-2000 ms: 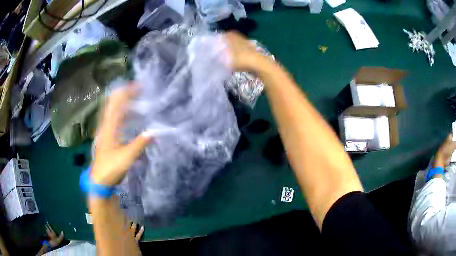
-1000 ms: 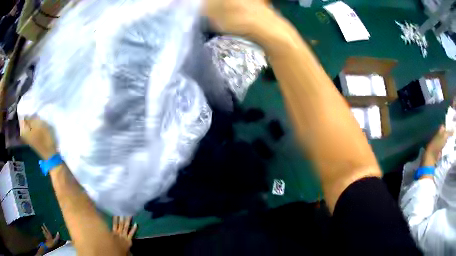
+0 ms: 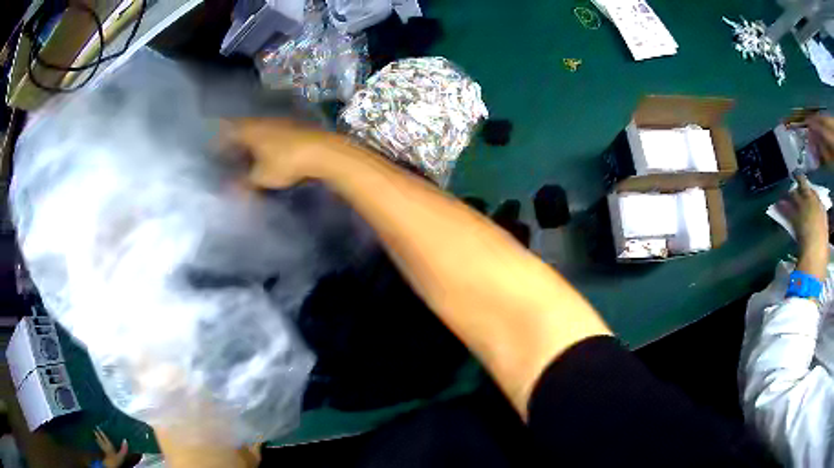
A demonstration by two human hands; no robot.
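A large clear poly bag (image 3: 119, 228), blurred and crinkled, fills the left side, with dark patches showing through it. My right hand (image 3: 270, 155) is blurred and grips the bag's upper right part. My left hand (image 3: 178, 388) is at the bag's bottom, mostly hidden behind the film; its fingers cannot be made out. A dark pile of soft black pieces (image 3: 389, 338) lies on the green table beside the bag, partly under my right forearm. A few loose black pieces (image 3: 551, 207) lie right of it.
A bag of small speckled white packets (image 3: 416, 105) lies behind my forearm. Two open boxes with white contents (image 3: 672, 219) stand right of centre. Printed boxes (image 3: 41, 370) stand far left. A neighbour's hands (image 3: 805, 215) work at a box at right. White sheets (image 3: 640, 27) lie at the back.
The bag has shifted left and down, uncovering more of the packet bag. My right hand has moved left and down with it. My left hand has gone from the bag's left edge to its bottom.
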